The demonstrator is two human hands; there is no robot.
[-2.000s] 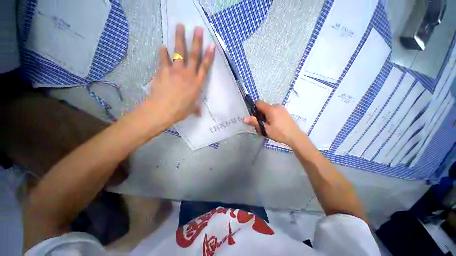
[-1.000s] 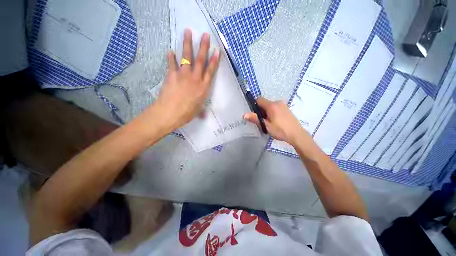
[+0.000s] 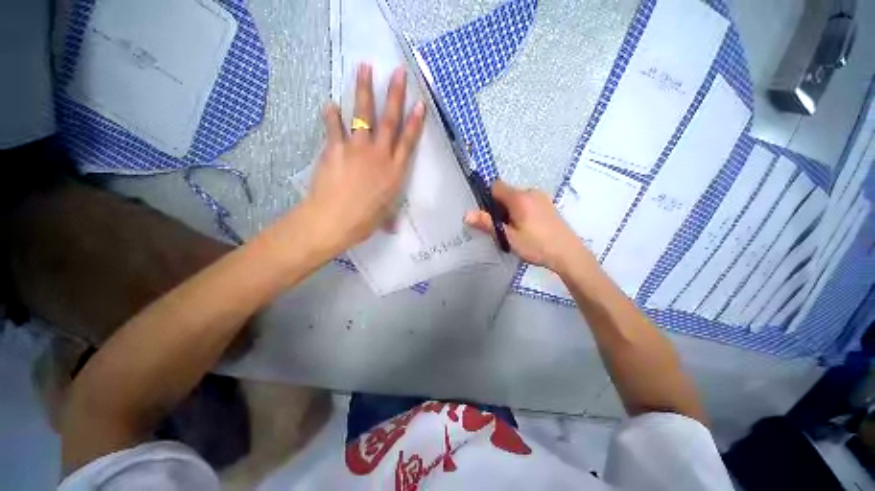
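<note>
The large white paper pattern piece [image 3: 437, 192] lies on the table, its top end cut off by the picture's edge. My left hand [image 3: 369, 168] lies flat on it, fingers spread, a yellow ring on one finger. My right hand [image 3: 523, 225] is shut on the black handles of the fabric shears [image 3: 495, 213]. The silver blades lie along the paper's right edge, pointing up and left. Blue and white checked fabric [image 3: 480, 58] lies right of the blades. How far the blades are apart is hard to tell.
The small paper pattern [image 3: 153, 72] lies on round-edged checked fabric at upper left, a thin scrap [image 3: 216, 197] below it. Oblong medium pattern pieces [image 3: 662, 77] and narrow strip pattern pieces [image 3: 739, 235] lie on checked cloth at right. A shiny metal block [image 3: 811, 62] is at upper right.
The whole view has shifted slightly, so the table things sit a little further right and down than two seconds ago. Both hands keep their hold; the shears stay at the paper's right edge.
</note>
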